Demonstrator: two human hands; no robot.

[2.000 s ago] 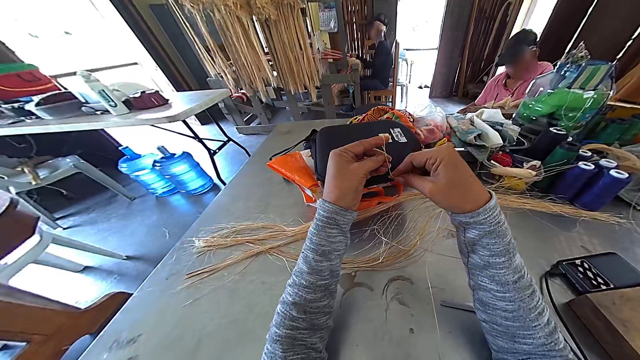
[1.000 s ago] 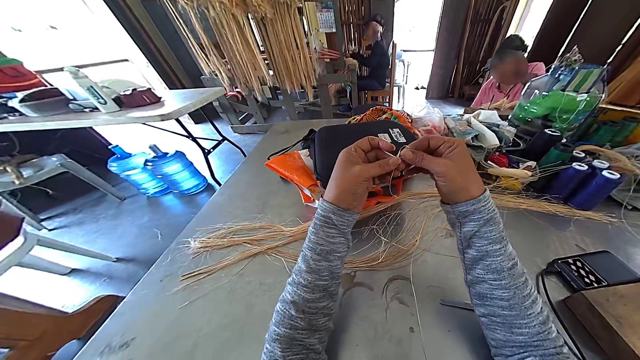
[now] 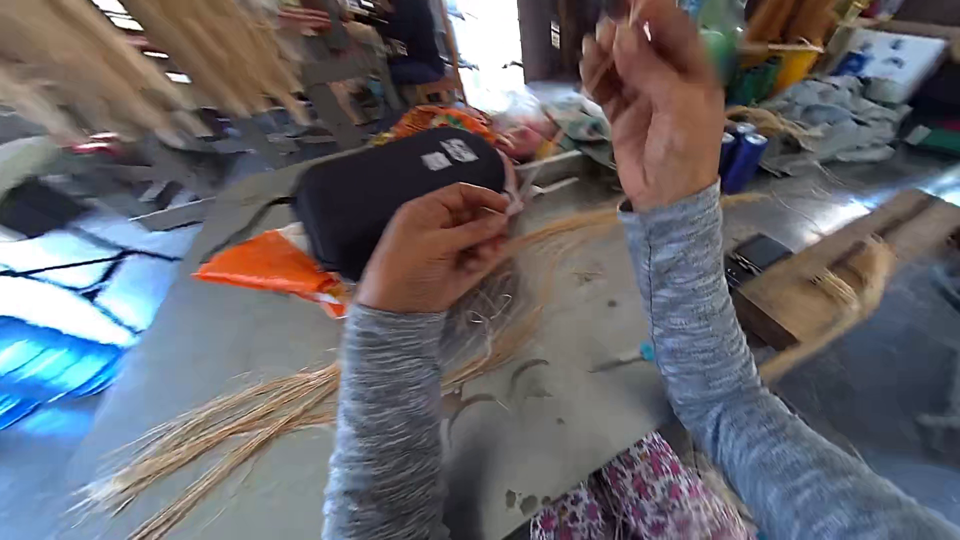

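My left hand (image 3: 442, 247), in a grey sleeve, is closed with thumb and forefinger pinching a thin pale strand, in front of a black zip case (image 3: 375, 187). High at the upper right is my right hand (image 3: 652, 105), blurred, its fingers curled and their tips near the frame's top edge; a thin strand seems to be between them. A bundle of tan plant fibres (image 3: 255, 420) runs across the grey table (image 3: 285, 337), passing behind my left forearm.
An orange bag (image 3: 266, 262) lies beside the case. To the right are a wooden block (image 3: 817, 285), a black phone-like device (image 3: 757, 251) and dark blue thread spools (image 3: 744, 161). A small tool with a blue end (image 3: 645, 351) lies on the table. Fibre bundles (image 3: 217, 52) hang at the back left.
My hands, close together over the case before, are now far apart, with the right one raised up and to the right. The view has swung considerably.
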